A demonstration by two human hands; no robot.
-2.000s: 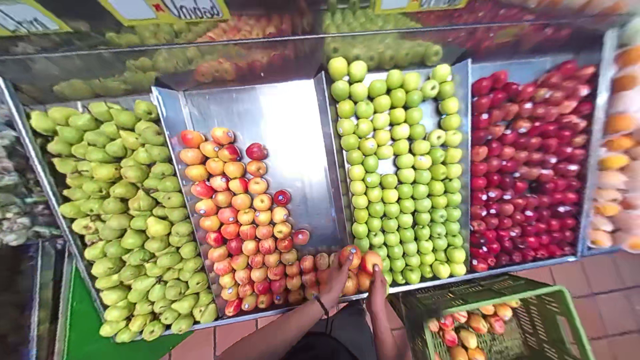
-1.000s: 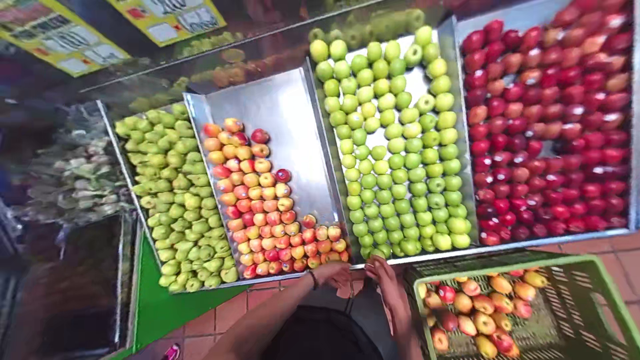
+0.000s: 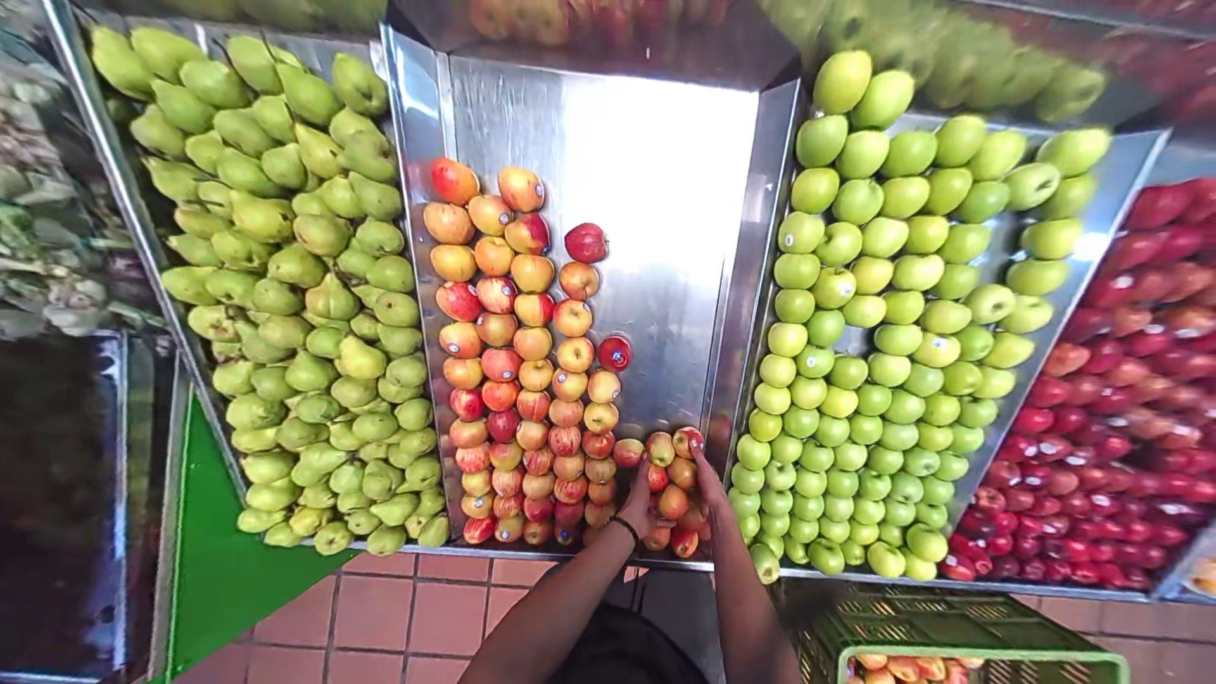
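Note:
Both hands reach into the lower right of a metal bin that holds rows of red-and-yellow apples [image 3: 537, 375]. My left hand [image 3: 641, 499] rests at the left side of a small group of apples [image 3: 673, 501], with its fingers partly among them. My right hand [image 3: 711, 486] lies along the right side of the same group, its fingertips against an apple [image 3: 688, 442] at the top. Whether either hand grips a single apple is unclear. A dark red apple [image 3: 615, 353] sits just above the group. Bare metal [image 3: 655, 190] shows in the upper right of the bin.
Green pears [image 3: 294, 275] fill the bin on the left; green apples [image 3: 883, 332] and dark red apples [image 3: 1092, 427] lie to the right. A green plastic crate [image 3: 978, 655] with apples stands at the lower right. Metal dividers [image 3: 760, 285] separate the bins.
Both hands have moved from the bin's front edge, where they were one second ago, up among the apples at the lower right. The view has shifted and is closer to the bins.

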